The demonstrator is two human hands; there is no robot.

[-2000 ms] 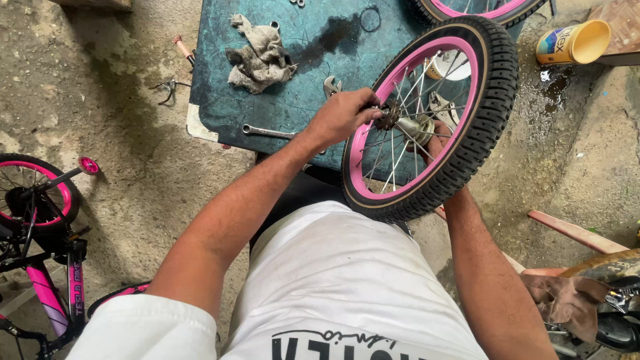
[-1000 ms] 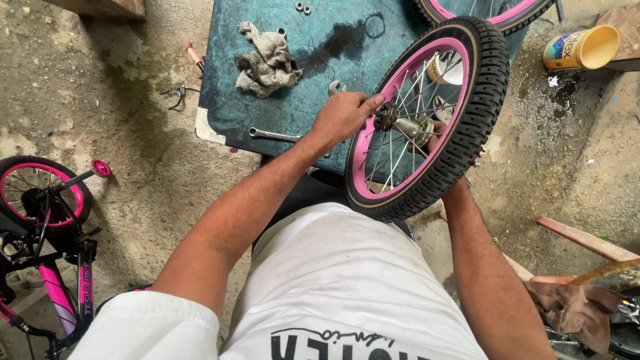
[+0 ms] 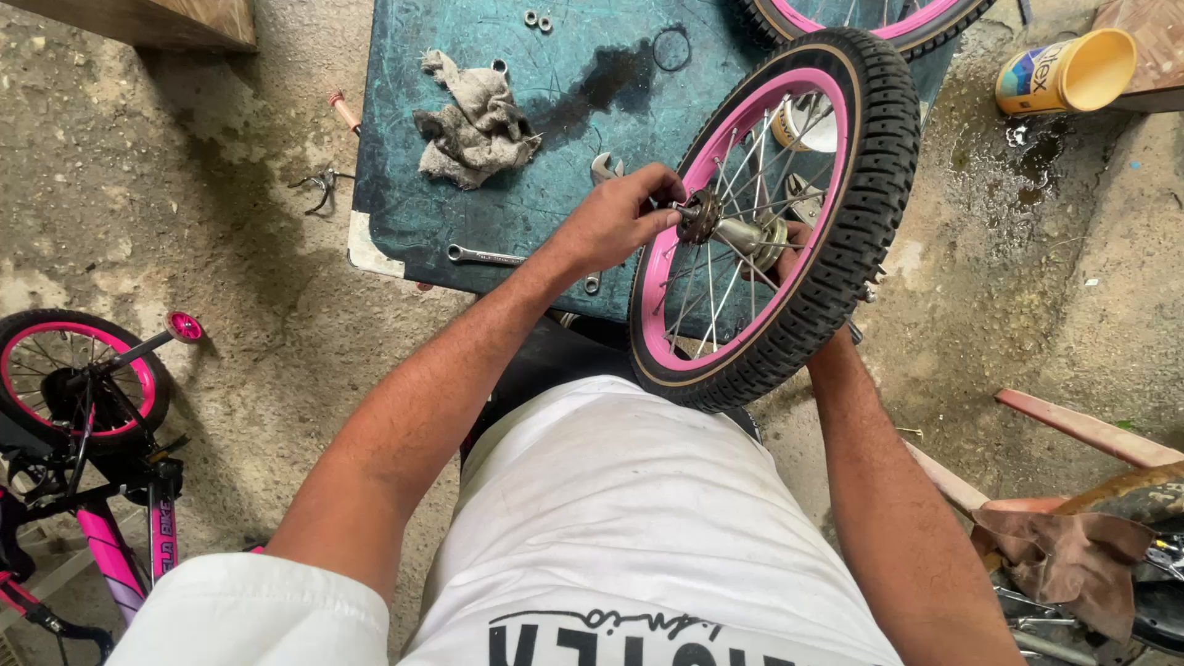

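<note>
A small bicycle wheel with a pink rim and black knobby tyre [image 3: 856,185] stands tilted over the near edge of a teal tabletop [image 3: 407,213]. My left hand [image 3: 638,208] pinches the axle end at the near side of the metal hub [image 3: 740,236]. Behind the spokes, my right hand [image 3: 791,254] is at the hub's far side, its fingers partly hidden by rim and tyre. An adjustable wrench [image 3: 606,168] lies just beyond my left hand, and a combination wrench [image 3: 486,256] lies by my left forearm. Pliers [image 3: 805,199] show through the spokes.
A grey rag [image 3: 476,125], two nuts [image 3: 537,20] and a black ring [image 3: 672,48] lie on the tabletop. Another pink-rimmed wheel [image 3: 906,28] rests at its far right. A yellow tub [image 3: 1064,72] stands at the right. On the floor at left is a pink-and-black bicycle [image 3: 111,546].
</note>
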